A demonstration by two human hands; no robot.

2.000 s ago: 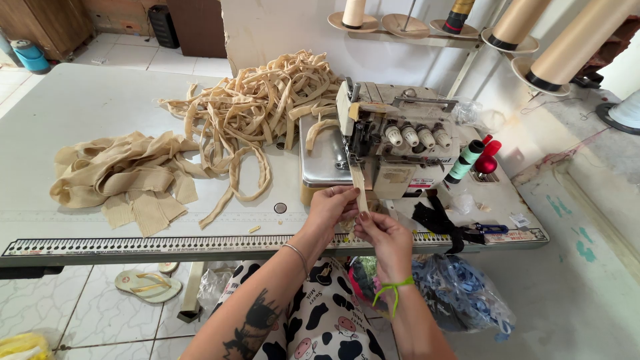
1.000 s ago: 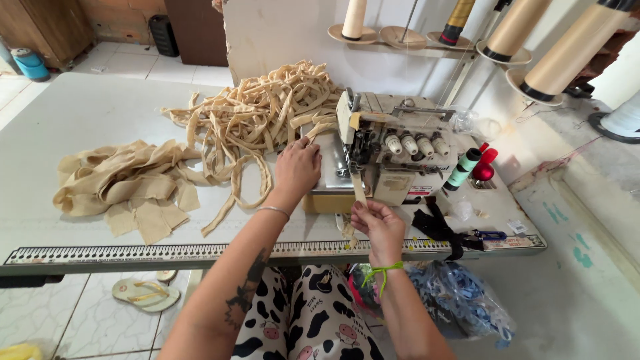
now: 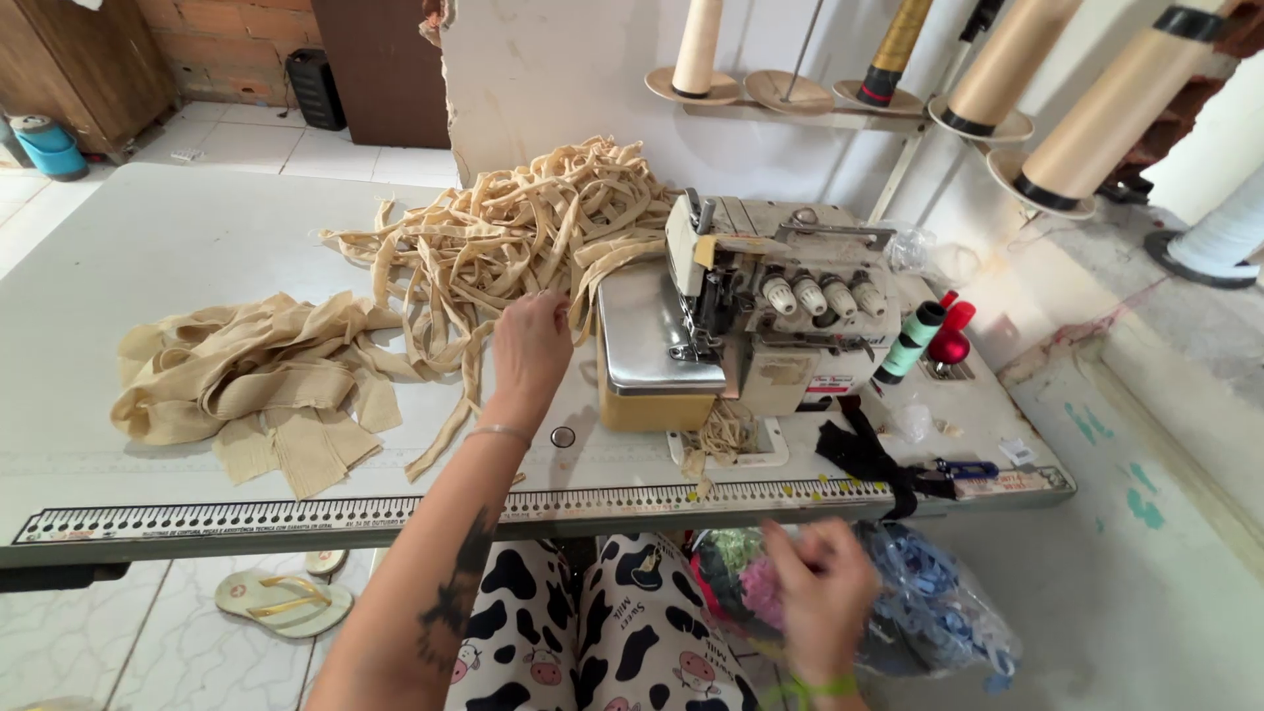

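My left hand is at the near edge of a tangled heap of beige fabric strips, left of the overlock sewing machine. Its fingers are curled at a strip; whether they grip it is hidden. Blurred, my right hand hangs over my lap in front of the table edge, fingers bent, and what it holds cannot be told. Flat beige fabric pieces lie in a pile at the left. A strip runs from the heap over the machine's metal plate.
Beige scraps lie below the machine, beside black fabric and a mint-green thread spool. Thread cones stand behind on a rack. A printed ruler strip follows the table's front edge. Plastic bags hang or lie below it.
Two seconds ago both hands were together on a strip at the machine. My left hand went to the heap; my right hand has dropped toward my lap, and the strip no longer hangs from the machine's front.
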